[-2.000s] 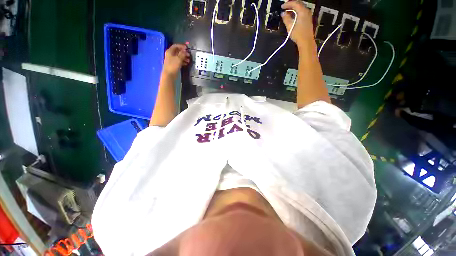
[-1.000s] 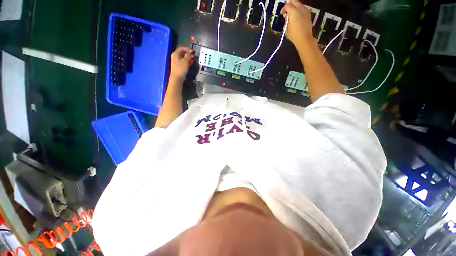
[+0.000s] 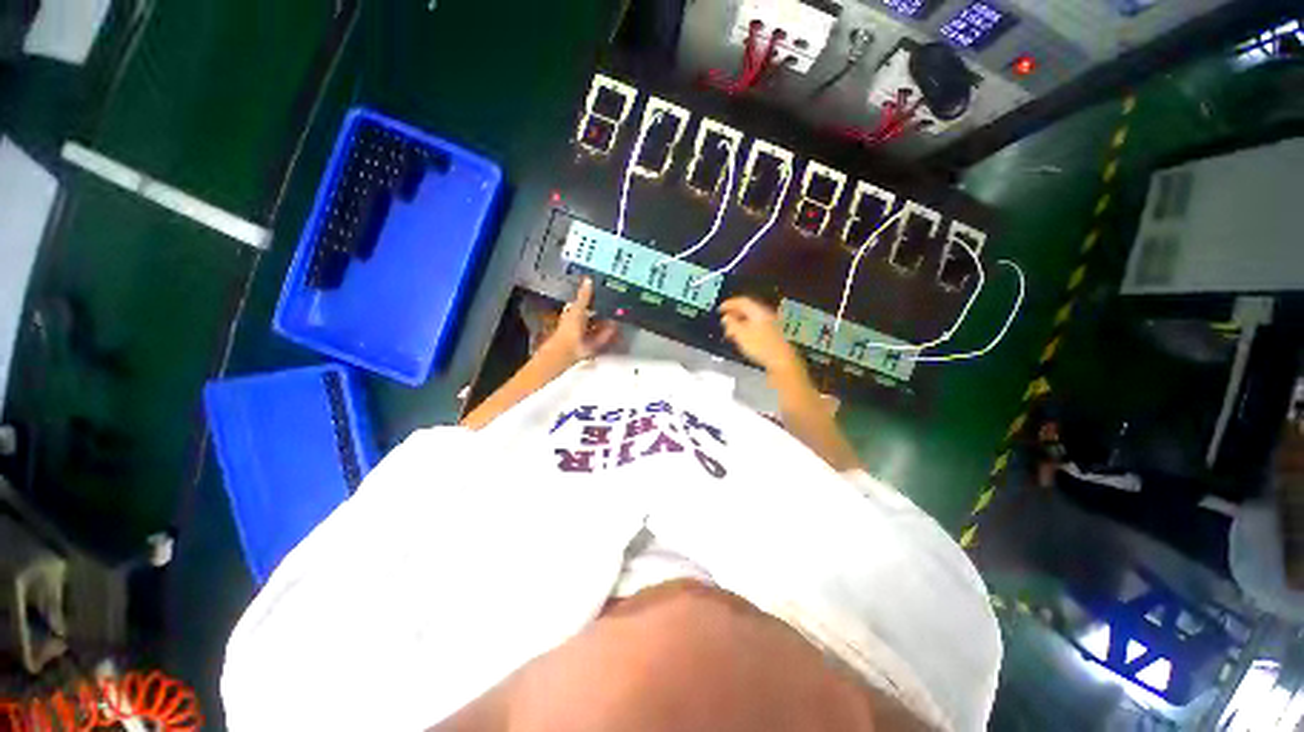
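Note:
The black test fixture (image 3: 572,179) carries a row of several pale-framed sockets (image 3: 711,157) along its far side. Thin white cords (image 3: 785,215) loop from sockets to two pale port panels (image 3: 651,272). My left hand (image 3: 576,332) is at the fixture's near edge, below the left panel's left end, its fingers partly spread. My right hand (image 3: 754,329) is bent at the gap between the panels. Both hands are small and blurred, and I cannot tell whether either holds anything.
A blue tray (image 3: 415,322) at the left holds rows of black units (image 3: 358,208). A second blue tray (image 3: 272,451) overlaps below it, with a dark row along its right side. A grey cabinet with red wires (image 3: 887,136) stands behind the fixture. Yellow-black tape (image 3: 1051,336) runs at the right.
My right hand has left the cord and socket at the far side and come back to the near edge. My left hand has moved down to the near edge. The view has tilted up towards the cabinet.

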